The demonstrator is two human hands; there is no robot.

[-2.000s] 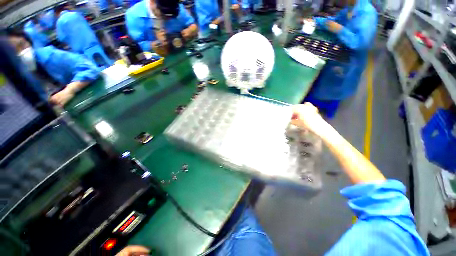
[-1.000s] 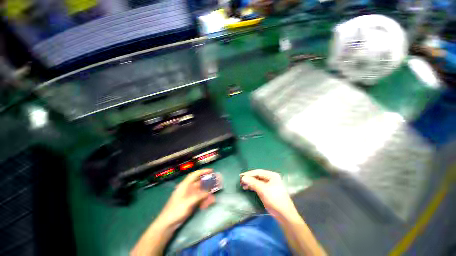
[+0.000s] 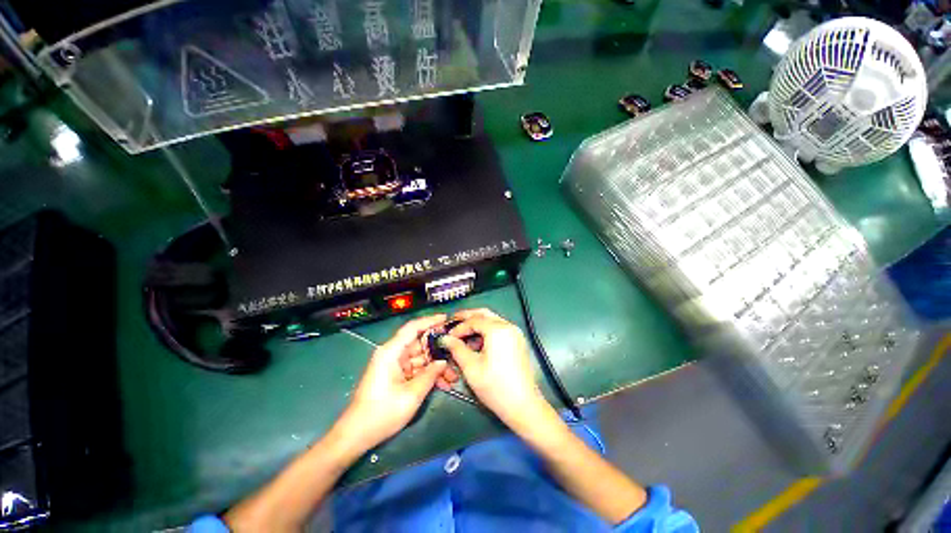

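Observation:
My left hand [image 3: 394, 381] holds a small dark watch housing [image 3: 436, 344] in front of the black bench fixture. My right hand [image 3: 490, 359] has its thumb and fingers pressed on the same piece, over its face. Whether a separate small component is between the right fingertips cannot be told. The black bench fixture [image 3: 375, 250] shows red digits and a lit red switch. Another housing [image 3: 365, 175] sits in the nest on its top. The clear blister tray stack [image 3: 730, 219] lies at the right, with dark parts in its near-end pockets.
A clear guard [image 3: 313, 62] hangs above the fixture. Black trays [image 3: 73, 375] stand at left. A cable loop [image 3: 172, 312] lies left of the box, a thin lead [image 3: 537, 349] right. Several housings [image 3: 536, 126] and silvery bits [image 3: 555, 248] lie on the bench. A white fan [image 3: 850, 94] stands behind the tray.
My right hand has left the clear tray and come over to my left hand; both now meet on the housing. The view has turned toward the fixture.

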